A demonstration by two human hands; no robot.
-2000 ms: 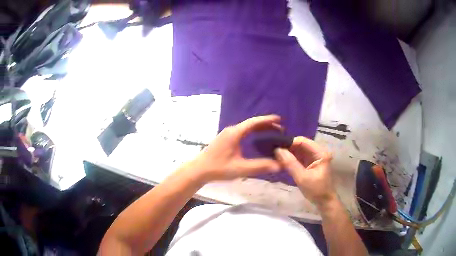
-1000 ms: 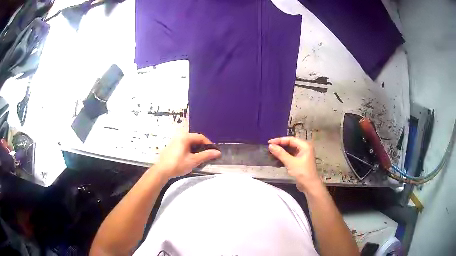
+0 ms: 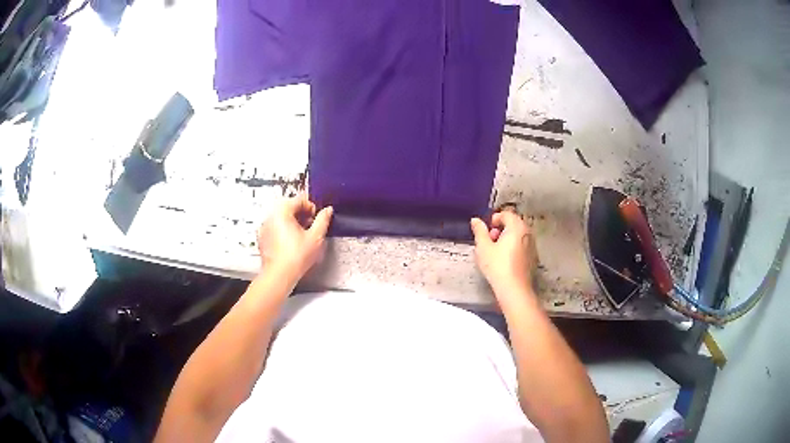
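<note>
A deep-purple garment panel (image 3: 390,112) lies flat in front of me, with a vertical seam and a stepped left side. A dark interfacing strip (image 3: 398,220) lies along its bottom edge. My left hand (image 3: 294,238) pinches the strip's left end at the panel's lower left corner. My right hand (image 3: 507,247) pinches the right end at the lower right corner. The fingertips partly hide both ends.
A steam iron (image 3: 617,247) with a reddish-brown handle rests at right, its blue and yellow hoses running right. A tied bundle of dark strips (image 3: 149,162) lies at left. Another purple panel (image 3: 637,60) is at back right. The stained table (image 3: 390,268) ends just before my body.
The strip has moved from just below the panel onto its bottom edge, with both hands at its ends. Earlier the strip was bunched between my hands above the panel.
</note>
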